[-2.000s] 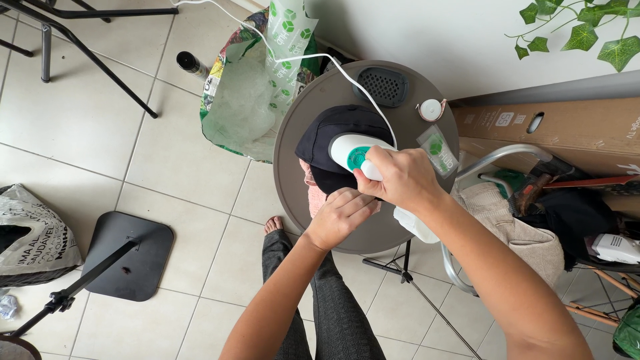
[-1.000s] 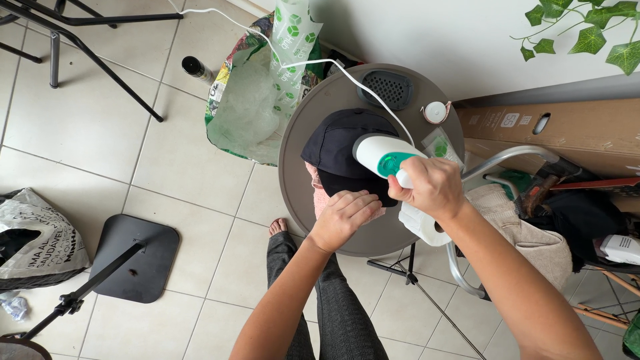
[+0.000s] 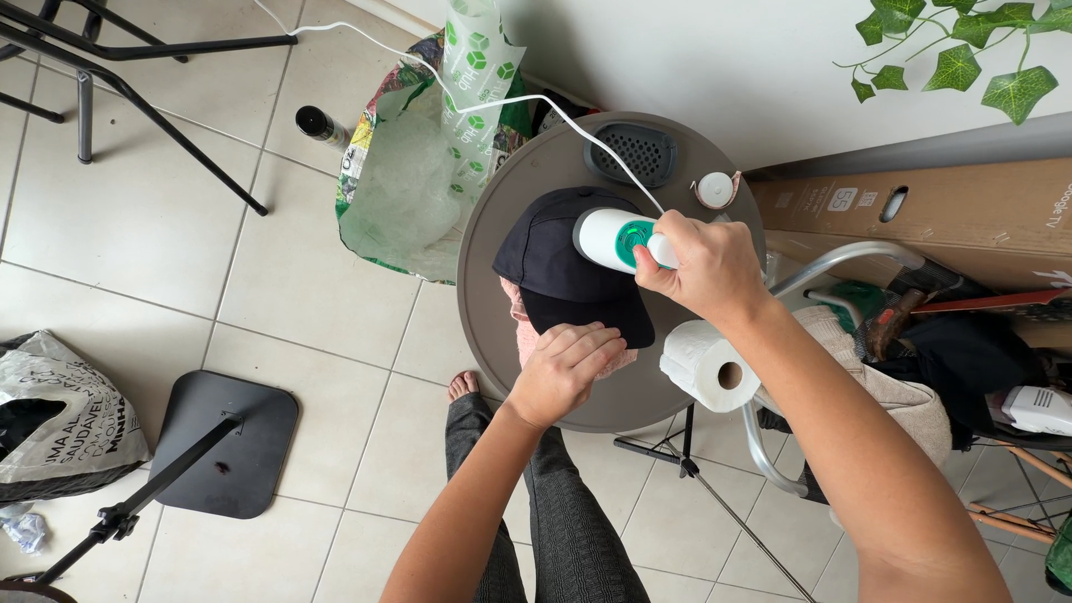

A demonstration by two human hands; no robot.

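My right hand [image 3: 708, 264] grips a white and green corded handheld device [image 3: 610, 239], perhaps a garment steamer, its head against the crown of a dark baseball cap [image 3: 557, 243]. The thumb rests by the green control panel. My left hand [image 3: 569, 364] lies over the edge of the cap's brim, holding it. Under the cap is a pink cloth [image 3: 526, 331], partly hidden. Both lie on a round grey-brown table [image 3: 486, 335]. A white cord [image 3: 603, 144] runs from the device to the upper left.
On the table are a dark perforated tray [image 3: 632, 153], a round white tape measure [image 3: 715, 190] and a toilet paper roll [image 3: 708, 366]. A bag of plastic wrap [image 3: 402, 193] stands left of the table. Cardboard boxes [image 3: 946, 209] and a cluttered chair [image 3: 837, 260] are at right.
The device in my right hand has shifted over the cap between frames and now sits on its crown. My left hand remains at the brim.
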